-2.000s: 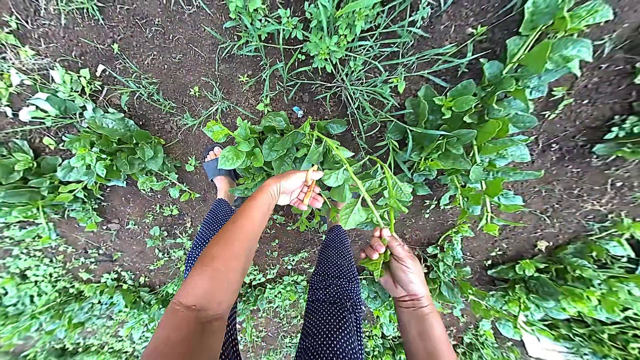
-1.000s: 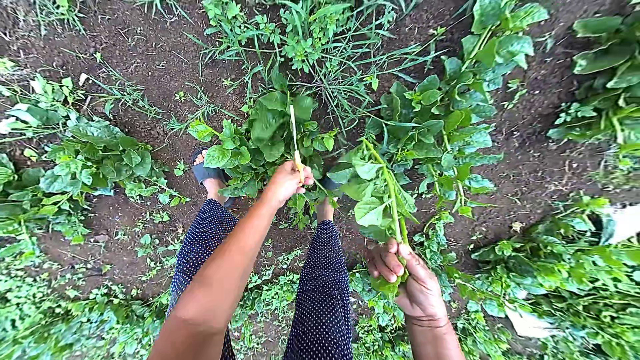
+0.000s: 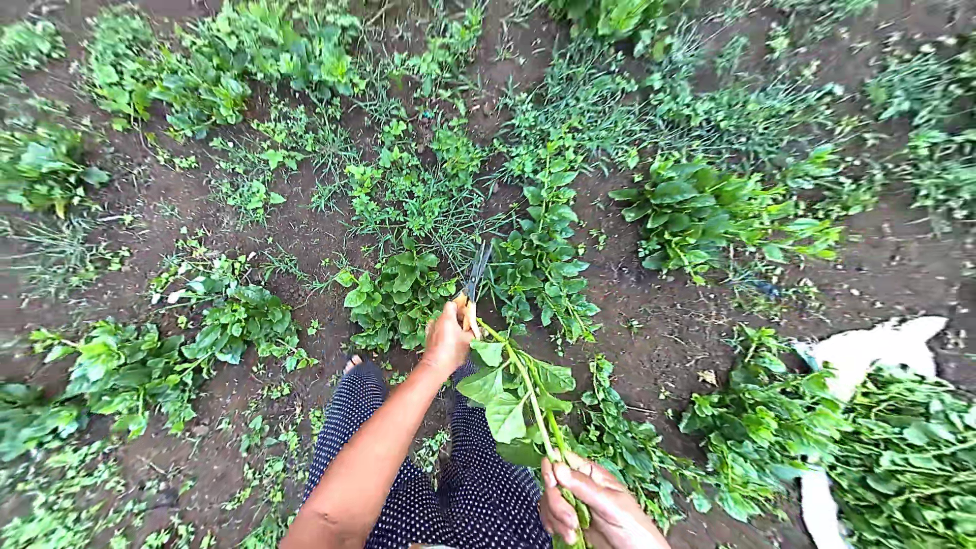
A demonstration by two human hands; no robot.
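Observation:
My left hand (image 3: 447, 337) is closed around the orange handles of a pair of scissors (image 3: 476, 276), whose dark blades point up and away from me, slightly parted. Lower and to the right, my right hand (image 3: 591, 499) grips several cut leafy stems (image 3: 534, 389). Their far ends reach up to just below the scissors' handles. Beyond my left hand, a low leafy plant (image 3: 400, 293) grows in the soil, and a longer row of the same kind of plant (image 3: 545, 252) stands to the right of the blades.
A big heap of cut greens (image 3: 907, 465) lies on a white sheet (image 3: 877, 347) at the lower right. More leafy plants (image 3: 698, 213) grow at the right and more (image 3: 244, 316) at the left. Grassy weeds (image 3: 427, 198) and brown soil lie between them. My legs are below.
The view has shifted, now showing more ground ahead and the heap at right. My left hand with the scissors has moved away from the leafy plant, toward the stems in my right hand.

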